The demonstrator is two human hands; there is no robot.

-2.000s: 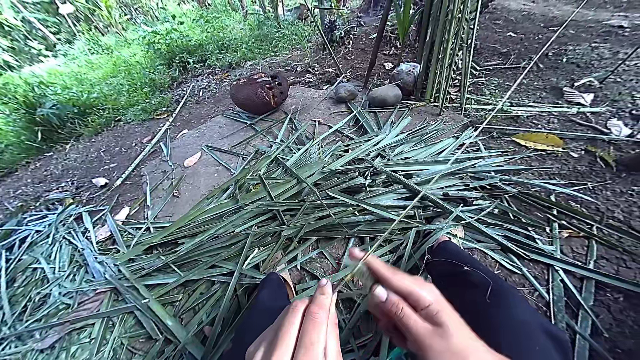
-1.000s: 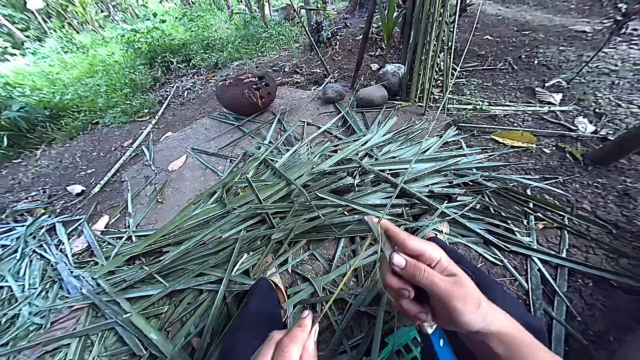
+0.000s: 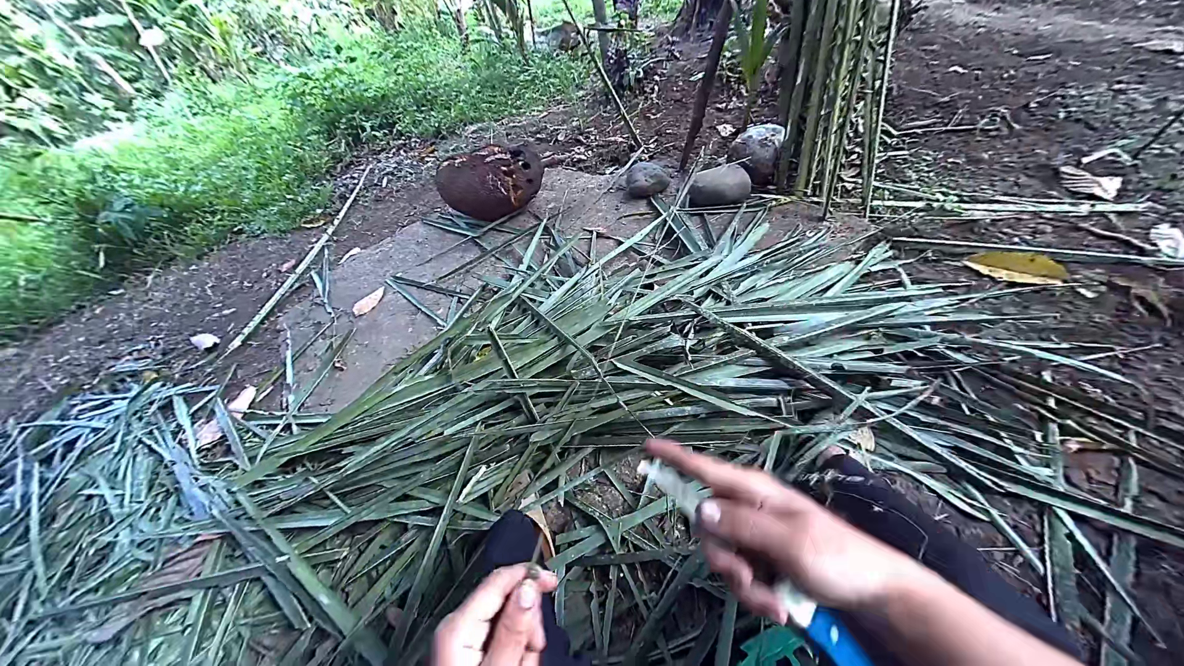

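Observation:
My left hand is low at the centre, thumb and finger pinched on the end of a thin leaf rib. To its right and a little higher, my right hand is closed around a knife with a blue and white handle; it is blurred, and its pale blade shows past the fingers. The index finger points out to the left, near a thin dark strand whose link to either hand cannot be made out. Below and beyond both hands lies a wide heap of cut green palm leaf strips.
Past the heap are a stone slab, a brown husk-like object with holes, rounded stones and a bundle of upright stalks. A green plastic item is partly hidden near the knife handle. My dark-clothed legs flank the hands.
My hands were close together two seconds ago; they are now apart. The long light strip that ran up from my right hand no longer shows there. The knife shows more plainly.

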